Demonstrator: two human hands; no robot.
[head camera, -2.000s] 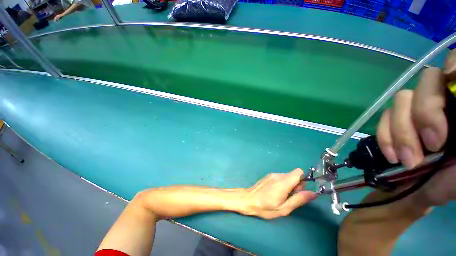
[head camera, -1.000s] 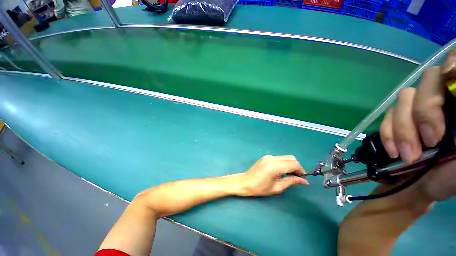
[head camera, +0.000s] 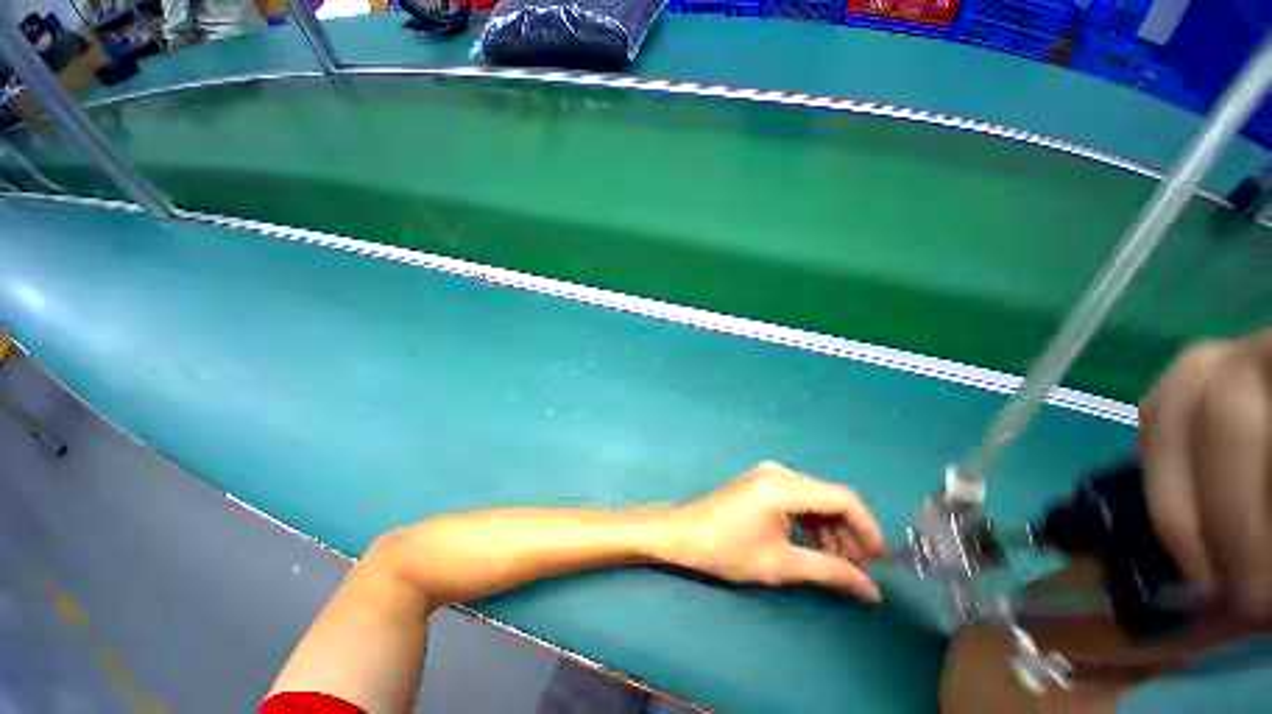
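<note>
The electric screwdriver (head camera: 1127, 537) is tilted at the lower right, its black body in my right hand (head camera: 1221, 474), which is blurred and cut off by the right edge. Its silver feeder head (head camera: 960, 544) points left and is blurred. A clear feed tube (head camera: 1102, 293) runs from the head to the upper right. A small fitting (head camera: 1035, 658) sticks out below the head. My left hand (head camera: 788, 530) is just left of the head, low over the teal worktop (head camera: 460, 405), thumb and fingers apart. I see nothing held in it. The bit is too blurred to make out.
The green conveyor belt (head camera: 586, 195) runs beyond a silver rail (head camera: 614, 297). A bag of dark parts (head camera: 565, 31) lies across it. Blue crates (head camera: 1025, 31) and a red one (head camera: 907, 10) stand behind. Metal posts (head camera: 84, 126) rise at left; part of a person (head camera: 209, 14) shows behind.
The screwdriver and my right hand have moved down, with the feed tube now steeper. My left hand's thumb and fingers have opened from the dark bit and it sits slightly lower than one second ago.
</note>
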